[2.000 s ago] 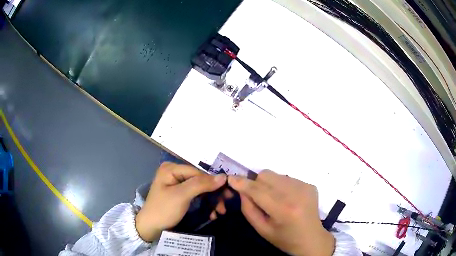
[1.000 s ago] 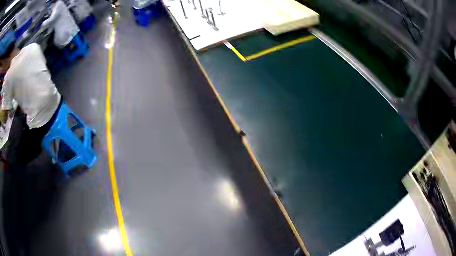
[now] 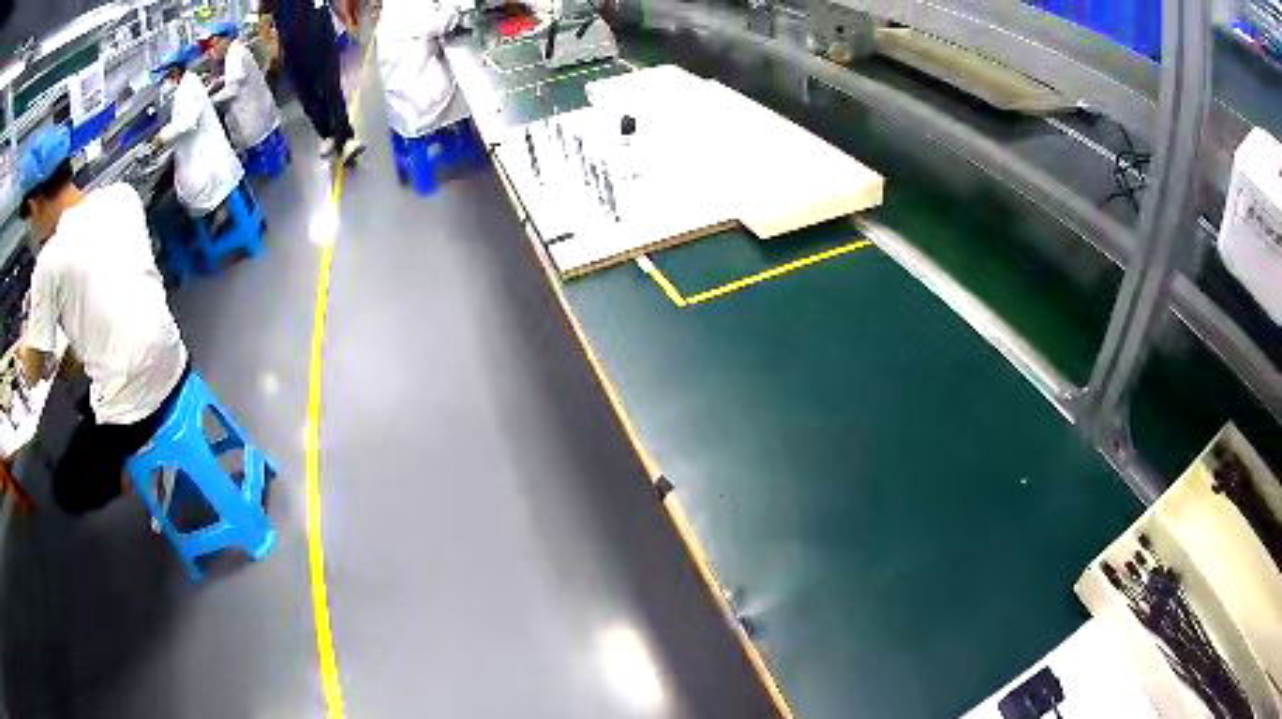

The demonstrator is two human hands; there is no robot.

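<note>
Neither of my hands is in the picture. Nearest in front of me is the dark green bench top (image 3: pixel 844 464). At the bottom right edge a corner of the white board (image 3: pixel 1104 674) shows, with a black connector block (image 3: pixel 1033 694) on it, cut off by the frame. Beside it is the end of the cream parts tray (image 3: pixel 1104 565), with black leads with terminals (image 3: pixel 1174 618) in one channel and more dark leads in another.
A white board with upright pins (image 3: pixel 661 169) stands further along the bench. A metal frame post (image 3: pixel 1160 211) rises at the right. At the left, a seated person (image 3: pixel 113 309) is on a blue stool (image 3: pixel 208 485). Other people sit or stand along the aisle (image 3: pixel 436 421).
My view has swung left and up from the work board to the aisle and the far bench. My hands, seen at work two seconds ago, have left the picture.
</note>
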